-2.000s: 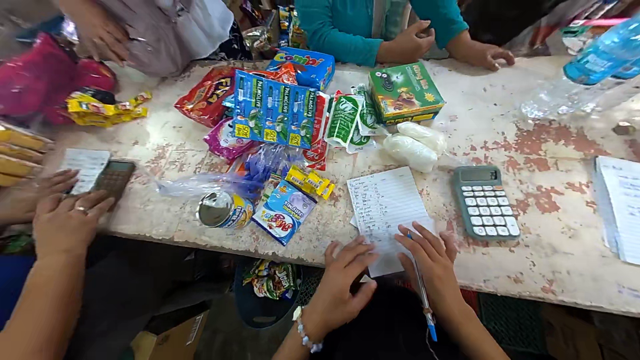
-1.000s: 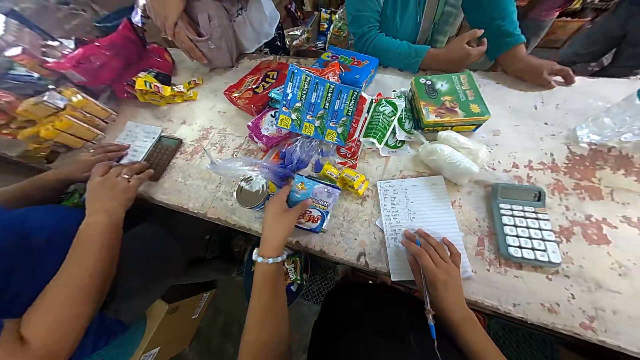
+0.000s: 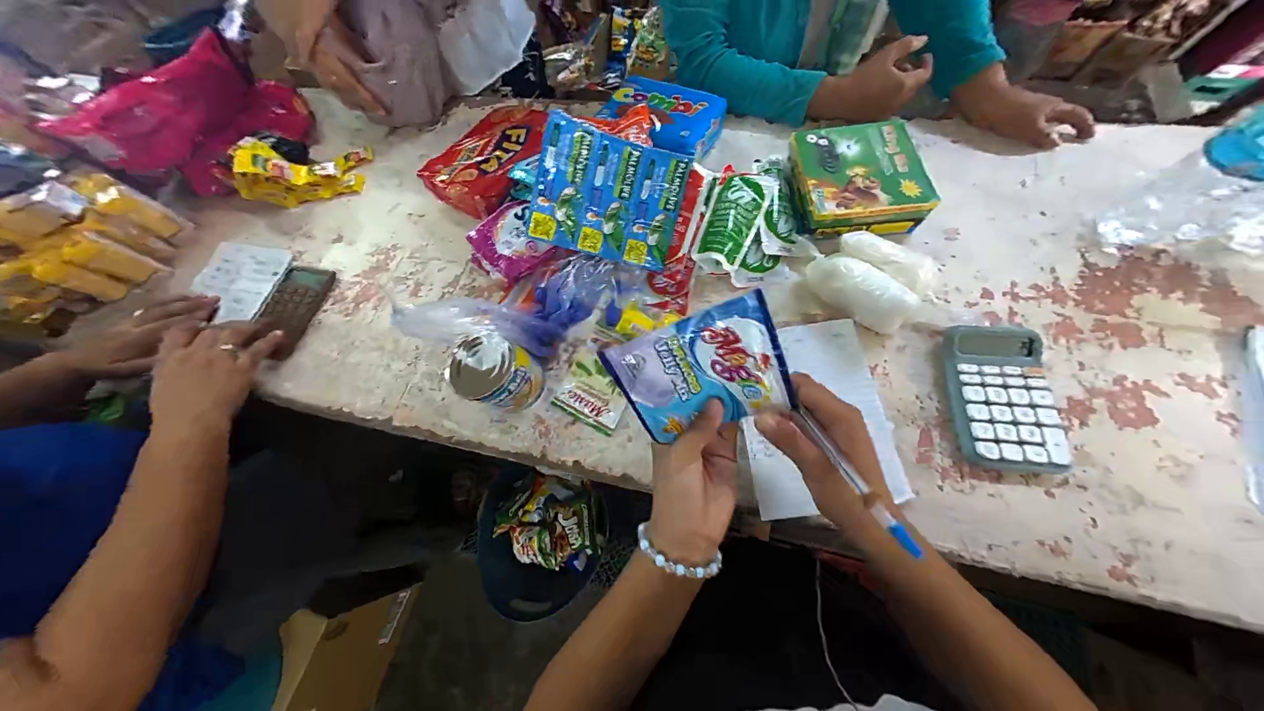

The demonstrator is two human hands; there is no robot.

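My left hand (image 3: 696, 474), with a bead bracelet at the wrist, grips the lower edge of a blue and purple snack pouch (image 3: 699, 365). My right hand (image 3: 825, 444) pinches the pouch's right corner and also holds a blue-capped pen (image 3: 859, 484). Beneath the hands lies a handwritten sheet of lined paper (image 3: 869, 405), partly covered. A grey calculator (image 3: 1007, 400) is to its right. Left of the pouch are a small green and white packet (image 3: 590, 395) and a tin can (image 3: 494, 370) lying tilted. Behind them are blue sachet strips (image 3: 609, 188) and a green box (image 3: 862, 178).
White filled plastic bags (image 3: 864, 293) lie by the green box. A co-worker's hands (image 3: 197, 346) rest by a dark calculator (image 3: 296, 306) at left. Two people stand across the worn table (image 3: 1116, 513). A dark bin (image 3: 538, 597) with packets and a cardboard box (image 3: 346, 652) are below.
My left hand has lifted the blue pouch off the table toward the paper, uncovering the green and white packet. My right hand has come up from the paper to the pouch, pen still held.
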